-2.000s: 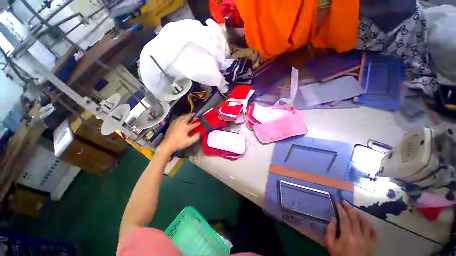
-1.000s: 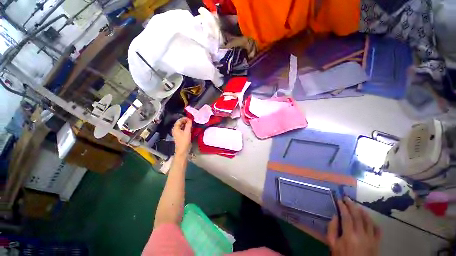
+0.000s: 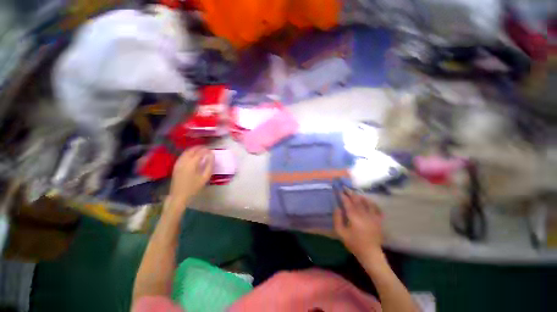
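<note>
The view is blurred. The blue-grey sewing template [image 3: 308, 158] lies open and flat on the table, with an orange-brown tape strip across its middle. My right hand [image 3: 360, 220] rests at its lower right edge, beside or on a thin dark object; whether it grips this cannot be told. My left hand [image 3: 192, 169] is at the left side of a small stack of red pieces with a pale piece on top [image 3: 225, 163], covering part of it; its fingertips are too blurred to show a hold. Pink and white pieces [image 3: 269, 128] lie behind, left of the template.
Red bundles [image 3: 211, 109] lie behind my left hand. Spare templates [image 3: 371, 56] and a grey sheet [image 3: 317, 79] are at the back. The blurred machine [image 3: 488, 134] is right, with red-pink pieces [image 3: 438, 169] and black-handled scissors [image 3: 470, 213]. A green basket [image 3: 207, 289] is below.
The view has swung right, bringing the scissors into sight. My left hand has moved from beside the red bundle to the stack's left side. My right hand stays at the template's edge.
</note>
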